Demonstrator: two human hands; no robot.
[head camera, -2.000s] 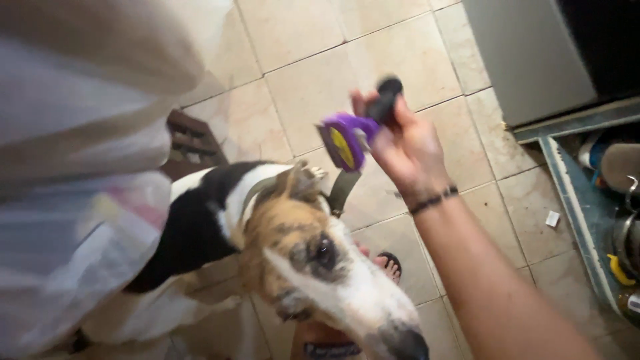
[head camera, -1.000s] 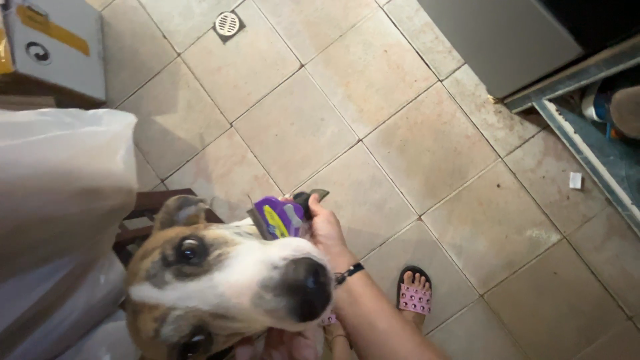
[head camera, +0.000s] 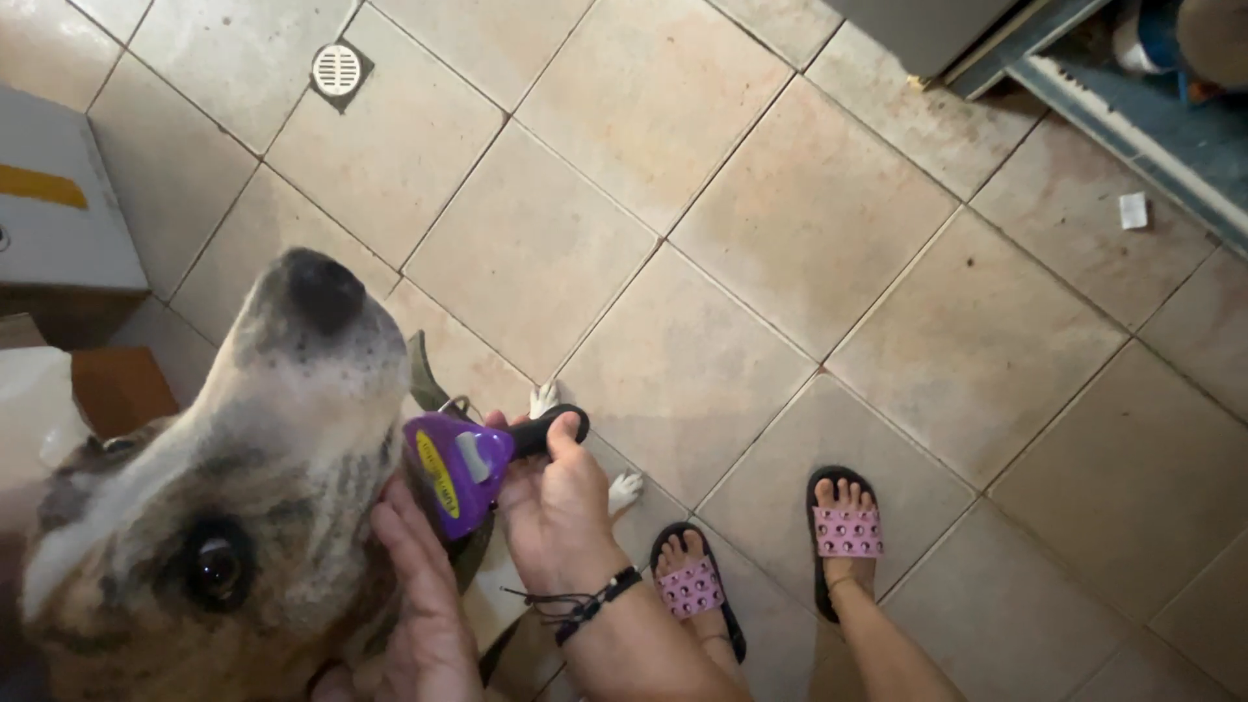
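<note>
A purple deshedding brush (head camera: 458, 473) with a black handle is in my right hand (head camera: 561, 497), its head beside the dog's jaw. The head of a white and brindle dog (head camera: 292, 439) fills the lower left, muzzle pointing up. My left hand (head camera: 424, 595) touches the underside of the jaw, fingers extended, with no object visible in it. A green strap (head camera: 421, 370) with a metal ring shows behind the brush. Two white paws (head camera: 624, 490) stand on the floor beyond my right hand. The rest of the dog's body is mostly hidden.
My feet in pink-strapped sandals (head camera: 846, 531) stand on the tiled floor at lower right. A box (head camera: 58, 195) with yellow tape is at the left edge. A round floor drain (head camera: 338, 70) lies at upper left. A metal-framed shelf (head camera: 1131, 127) and a small white scrap (head camera: 1132, 211) are at upper right.
The dog's muzzle has swung from pointing right to pointing up. My left hand now shows more clearly at its jaw. The brush stays in my right hand, close to the dog's head.
</note>
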